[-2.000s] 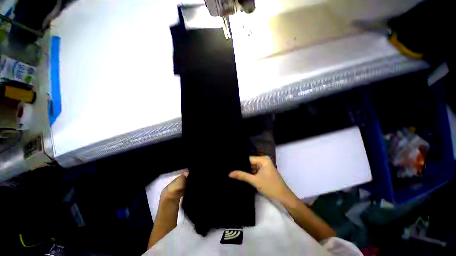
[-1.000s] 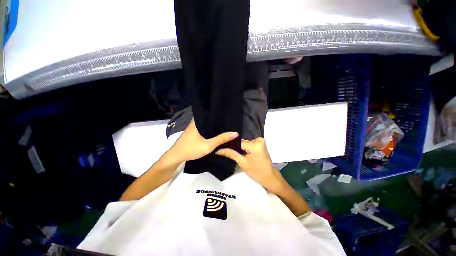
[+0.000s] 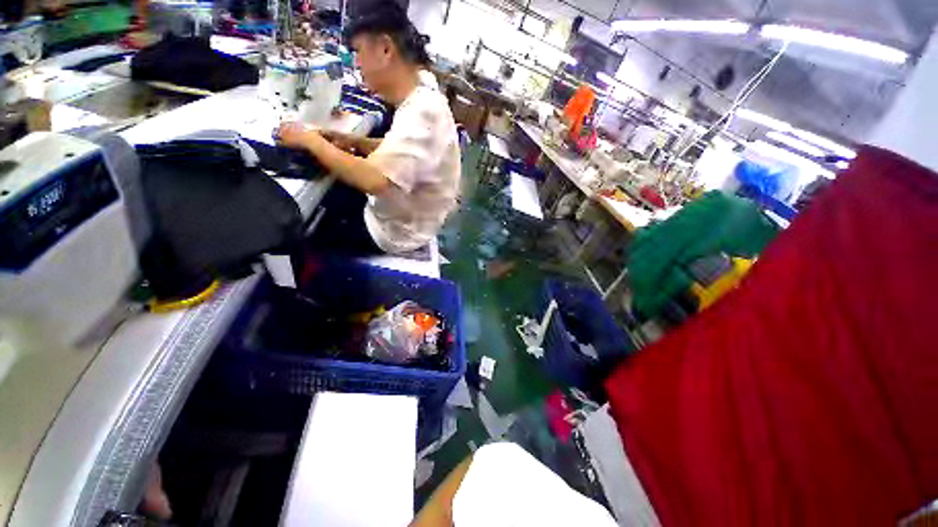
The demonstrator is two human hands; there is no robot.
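Note:
The view is turned to the right. Neither of my hands is in view; only my white sleeve [image 3: 525, 489] and a bit of forearm show at the bottom edge. The white sewing machine head [image 3: 72, 226] with a dark display stands at the left. Black cloth [image 3: 216, 216] lies heaped beside it on the table's right end, over a yellow-orange curved handle [image 3: 185, 299]. The long black panel is not in view.
A blue crate [image 3: 339, 371] with a plastic bag [image 3: 403, 335] stands below the table's end. A white bench [image 3: 355, 463] is nearer. A person [image 3: 417, 165] sits sewing beyond. Red cloth [image 3: 792, 360] fills the right; green cloth [image 3: 699, 247] and another blue crate [image 3: 581, 340] are behind it.
The view has swung from my lap up and to the right. My hands and the black panel they held have left the picture. The neighbouring person and the red cloth have come into view.

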